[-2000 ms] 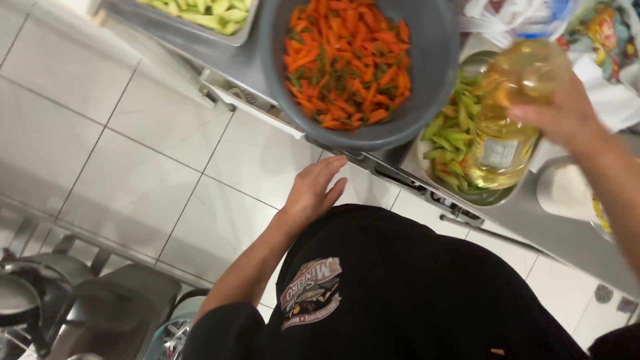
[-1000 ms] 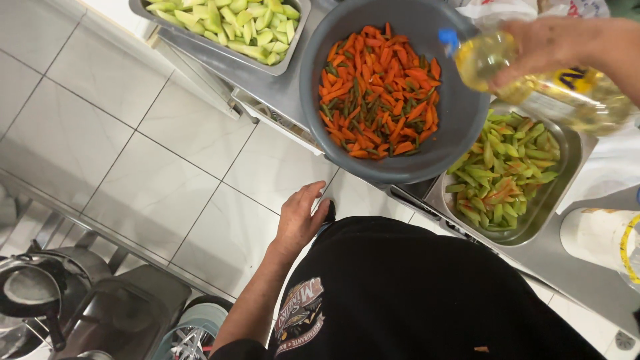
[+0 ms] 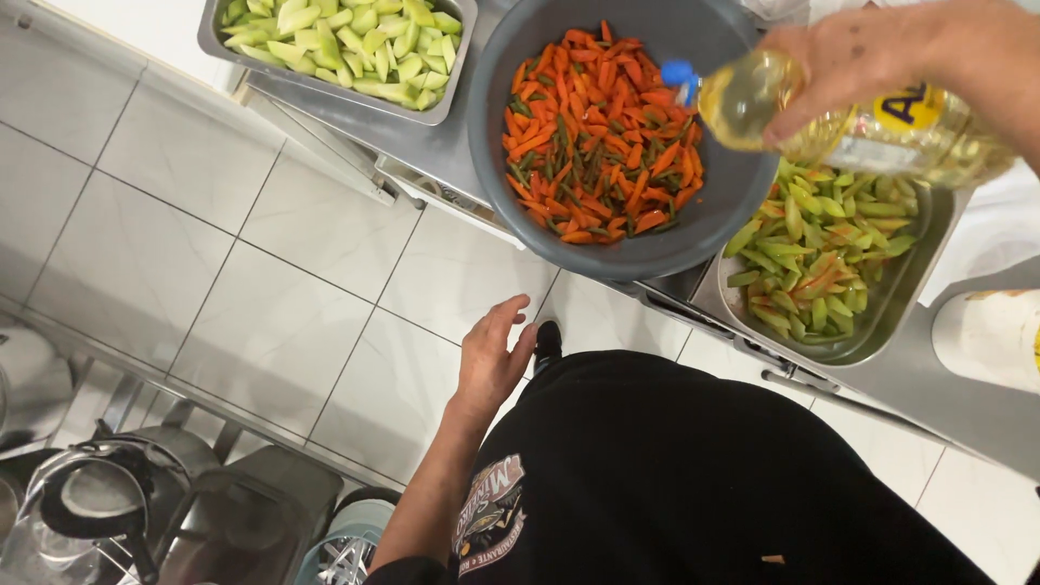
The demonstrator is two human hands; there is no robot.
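Observation:
My right hand [image 3: 853, 65] grips a clear plastic bottle of yellow cooking oil [image 3: 821, 134], tilted on its side with its blue cap end over a large grey plastic basin [image 3: 731, 203]. Cut carrots [image 3: 601, 97] mixed with green bean pieces [image 3: 581, 162] lie in the basin. Below the bottle, a steel pan [image 3: 902, 317] of cut green vegetable pieces [image 3: 812, 252], some with orange bits, stands right of the basin. My left hand [image 3: 491, 353] hangs with nothing in it, fingers apart, above the floor and in front of the counter.
A steel tray [image 3: 463, 49] of pale green vegetable pieces [image 3: 357, 41] stands at the upper left of the counter. A white container [image 3: 987, 337] stands at the right. Below the basin a drawer [image 3: 455, 199] is partly open. Pans [image 3: 93, 496] and a steel container [image 3: 236, 528] fill the lower left.
The oil bottle in my right hand has gone from upright over the right pan to tilted, its cap end now over the basin. My left hand still holds nothing.

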